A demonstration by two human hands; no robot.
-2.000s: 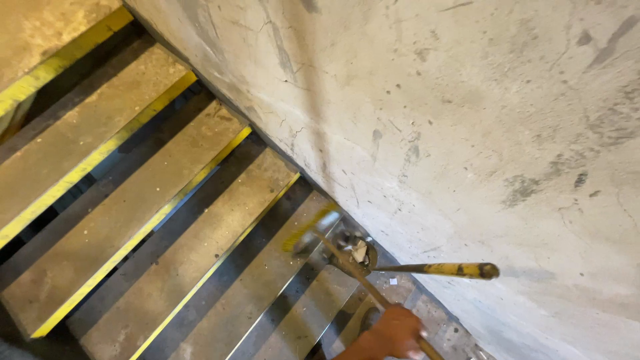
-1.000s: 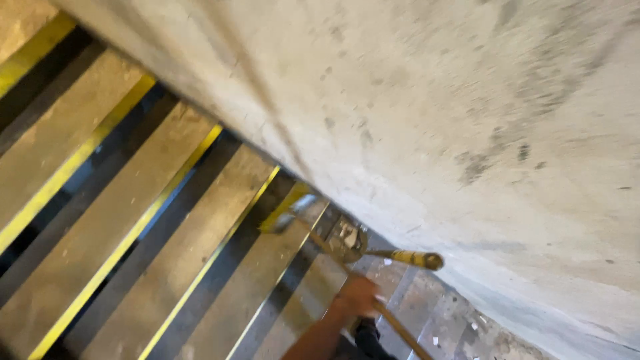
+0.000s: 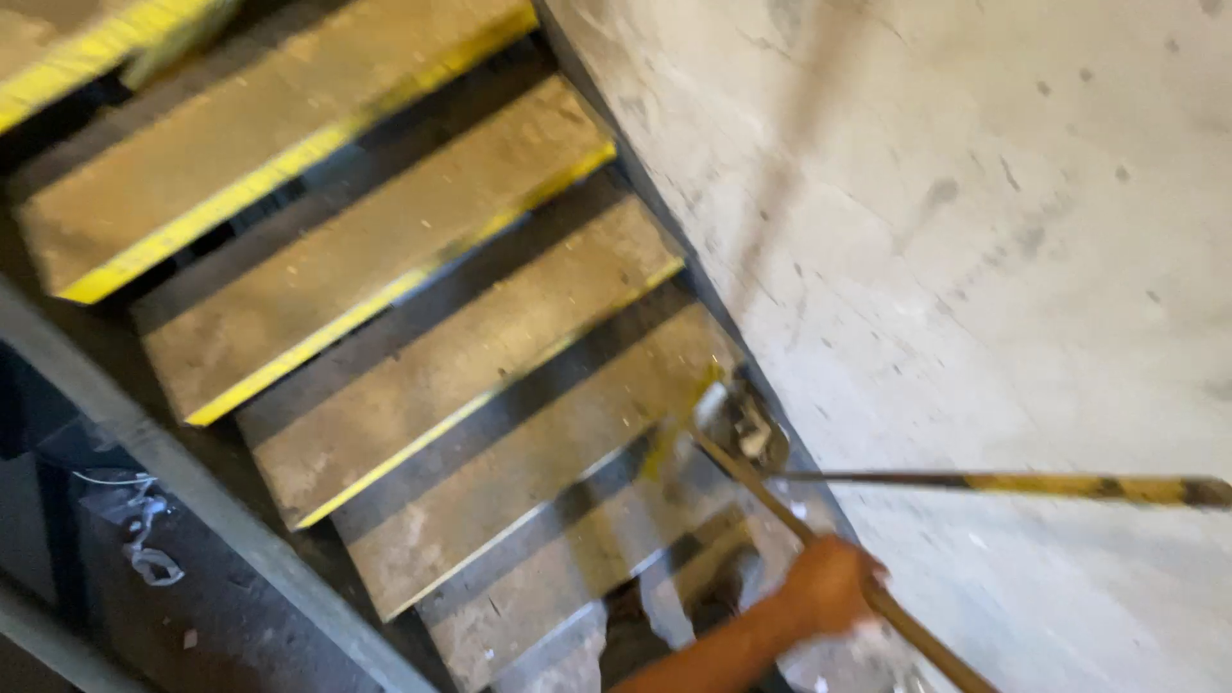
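Observation:
My left hand is closed around the wooden handle of a broom. The broom's yellow and white head, blurred, rests low over a stair tread, right beside a long-handled dustpan. Some light-coloured debris lies in the pan. Its black and yellow handle sticks out to the right across the wall, with no hand seen on it. My right hand is out of view.
Stair treads with yellow edges run down beside a scuffed pale wall. A metal rail crosses the lower left, with litter on the floor beyond. My legs and feet show at the bottom.
The broom head has come closer to the dustpan than it was one second ago. My left hand still holds the handle. The view has shifted and turned.

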